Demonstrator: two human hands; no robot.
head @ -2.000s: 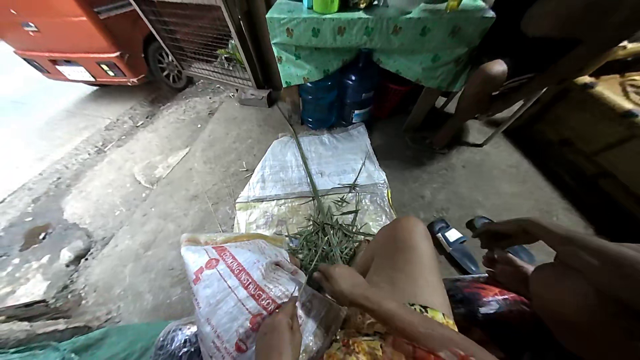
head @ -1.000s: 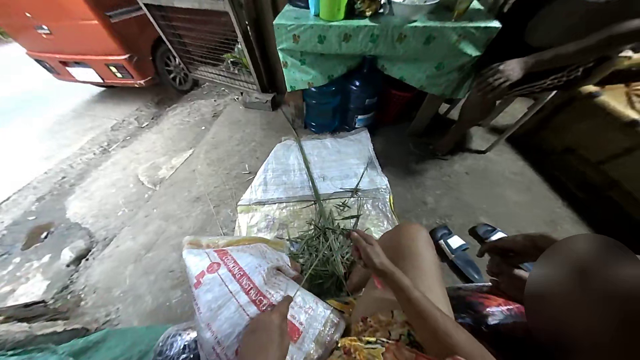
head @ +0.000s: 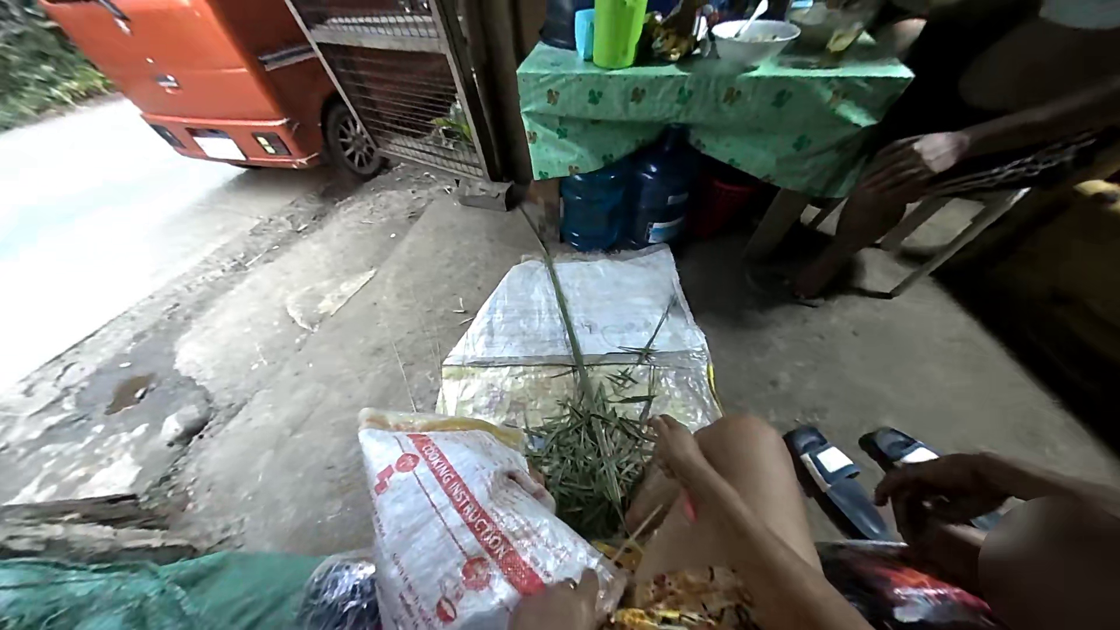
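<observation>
My left hand [head: 560, 604] rests at the lower edge of a white woven sack [head: 481, 507] with a red printed band, which lies over my lap; its fingers are partly hidden. My right hand [head: 674, 446] is raised beside my knee, at the right edge of a heap of cut green leaves [head: 591, 464]; whether it holds a leaf is not clear. Thin pale strips stick up near my lap. A long green stalk [head: 564, 306] runs from the heap across a flattened white sack [head: 630, 306] on the concrete floor.
Ahead stands a table with a green cloth [head: 630, 105], blue water jugs [head: 661, 197] under it. Slippers [head: 831, 481] lie at right, near another person's hands [head: 945, 499]. Another person sits beside the table. An orange vehicle [head: 219, 79] stands at upper left.
My right hand has moved from the near edge of the leaf heap, beside my left hand, to its right side by my knee. The person seated by the table now has a hand on the knee.
</observation>
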